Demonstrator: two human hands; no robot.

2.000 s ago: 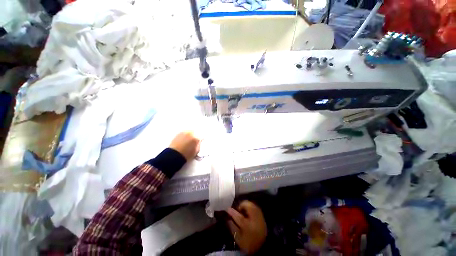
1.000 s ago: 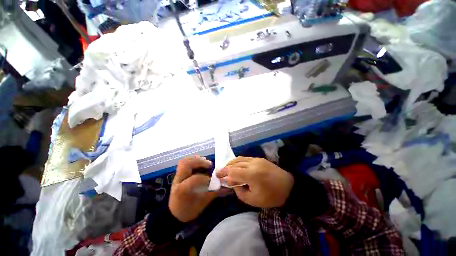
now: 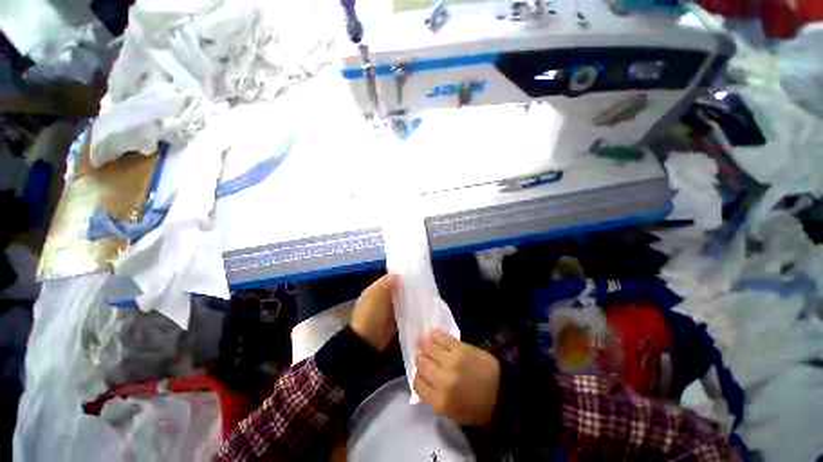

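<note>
A narrow white fabric strip (image 3: 417,293) runs from the bright needle area over the table's front edge and hangs down in front of me. My left hand (image 3: 374,313) holds the strip's left edge just below the table edge. My right hand (image 3: 457,375) grips its lower right part, fingers on top. The white sewing machine (image 3: 469,79) with blue stripe stands behind. Glare hides the strip's far end and how it lies under the presser foot.
Thread snips (image 3: 532,180) and a dark green tool (image 3: 618,152) lie right of the needle. A light blue strip (image 3: 257,173), white strips (image 3: 185,235) and a brown board (image 3: 104,212) are at left. A white heap (image 3: 194,63) is back left. White pieces (image 3: 753,311) are piled at right.
The strip now hangs longer and flatter over the edge. My right hand has moved lower, and my left hand has moved up to the strip's side. The camera view has shifted.
</note>
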